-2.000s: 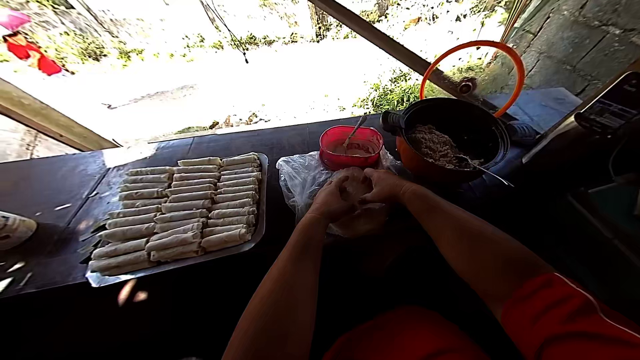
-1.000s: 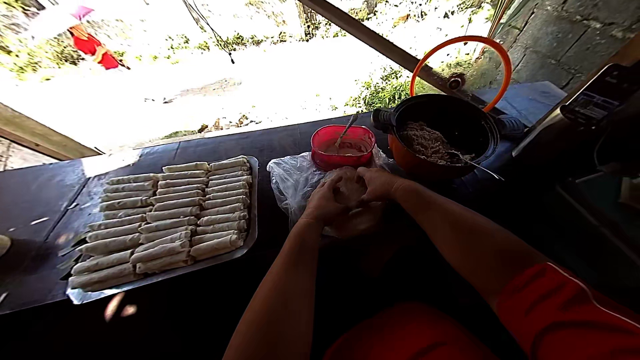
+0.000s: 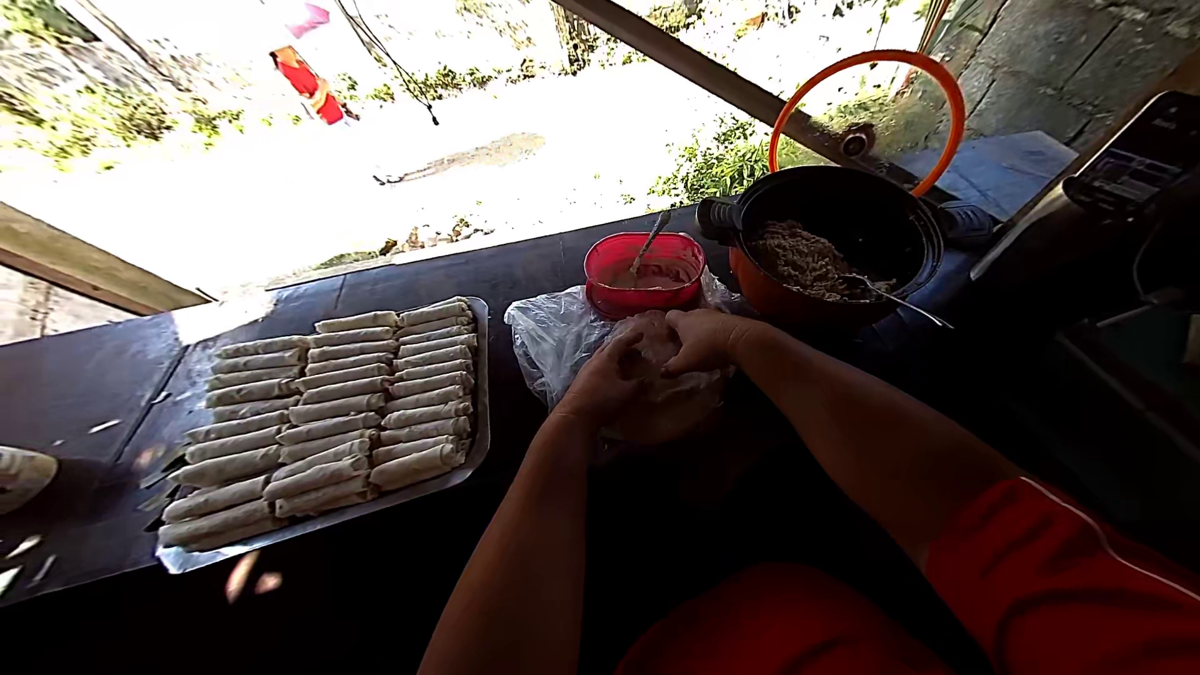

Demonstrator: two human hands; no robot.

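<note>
My left hand (image 3: 605,375) and my right hand (image 3: 705,339) are close together over a pale round wrapper stack (image 3: 661,412), fingers bent against its top; shade hides the fingertips, so a grip cannot be made out. Beneath lies a clear plastic bag (image 3: 551,337). Just beyond my hands stands a red plastic container (image 3: 647,298) with pale paste and a spoon (image 3: 651,246) leaning in it. To the right, a dark-rimmed pot (image 3: 778,291) holds shredded filling (image 3: 802,259) and a metal spoon (image 3: 895,298). On the left, a metal tray (image 3: 481,403) carries rows of rolled wrappers (image 3: 337,408).
The dark tabletop (image 3: 450,272) bears all this. A white tub (image 3: 21,476) stands at its far left. An orange ring (image 3: 867,58) rises behind the pot. A phone-like device (image 3: 1139,150) is at the right. Outside, a person in red (image 3: 314,86) is on the bright ground.
The view has shifted somewhat. My two hands remain over the wrapper stack, with small shifts of the fingers. The tray, the red container and the pot have not plainly moved.
</note>
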